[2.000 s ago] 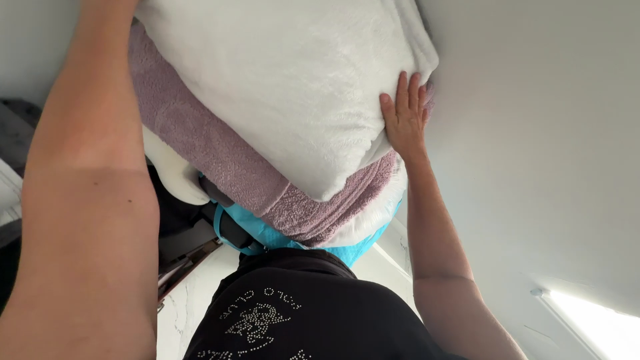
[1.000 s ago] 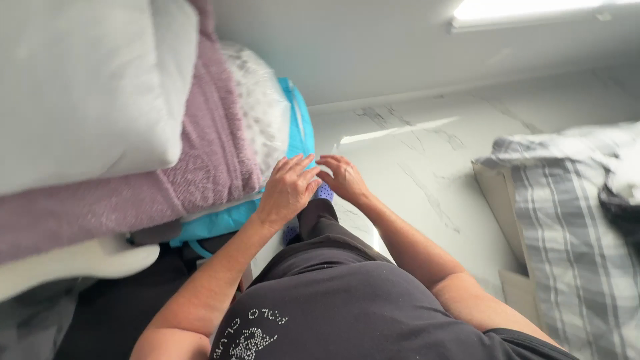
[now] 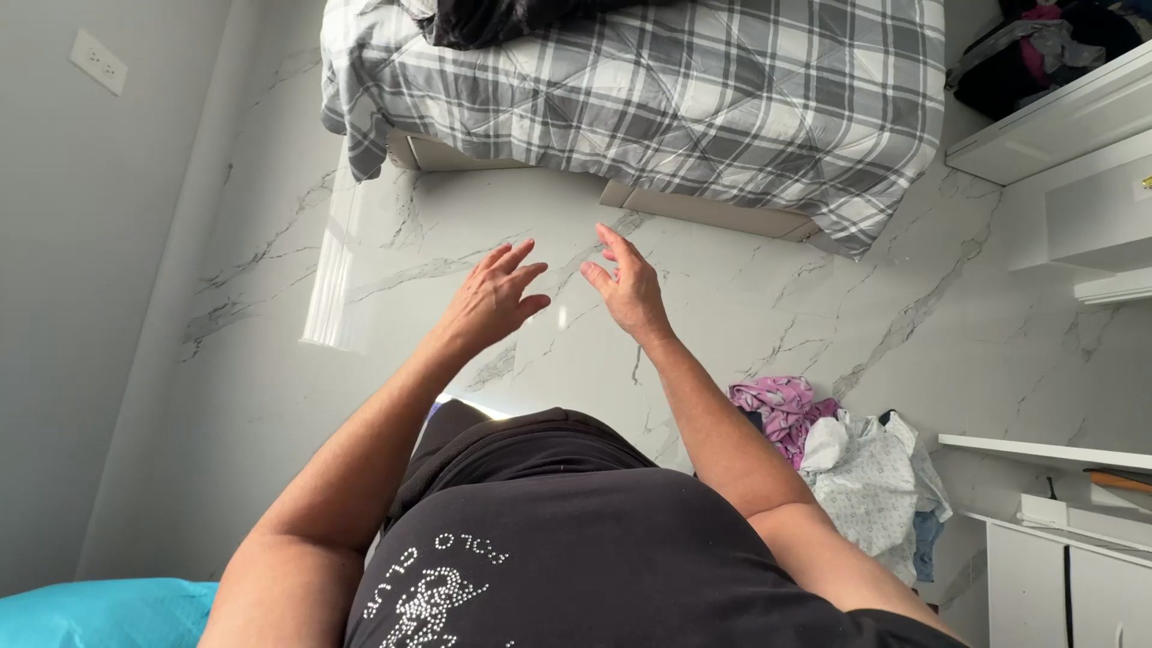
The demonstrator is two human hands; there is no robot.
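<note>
My left hand [image 3: 490, 297] is raised in front of my body, its fingers apart and holding nothing. To its right my right hand [image 3: 628, 286] is also empty, with its thumb away from the fingers. A gap separates the two hands, and the marbled floor [image 3: 549, 360] shows beneath them. Beyond my hands, a grey-and-white plaid comforter [image 3: 684, 99] hangs over the side of a bed with a beige base [image 3: 720, 211]. A dark fuzzy cloth [image 3: 495, 20] lies on the comforter at the top edge of the view.
Pink cloth [image 3: 781, 409] and a pale patterned garment [image 3: 868, 486] lie heaped on the floor at the right. White furniture [image 3: 1035, 576] stands beyond them. An open drawer [image 3: 1048, 112] with clothes is at the upper right. A bright blue bag [image 3: 108, 612] shows at the lower left.
Two seconds ago my right hand pressed against a white pillow on a stack of bedding; both hands are now off it and apart in the air. The view has turned toward the bed.
</note>
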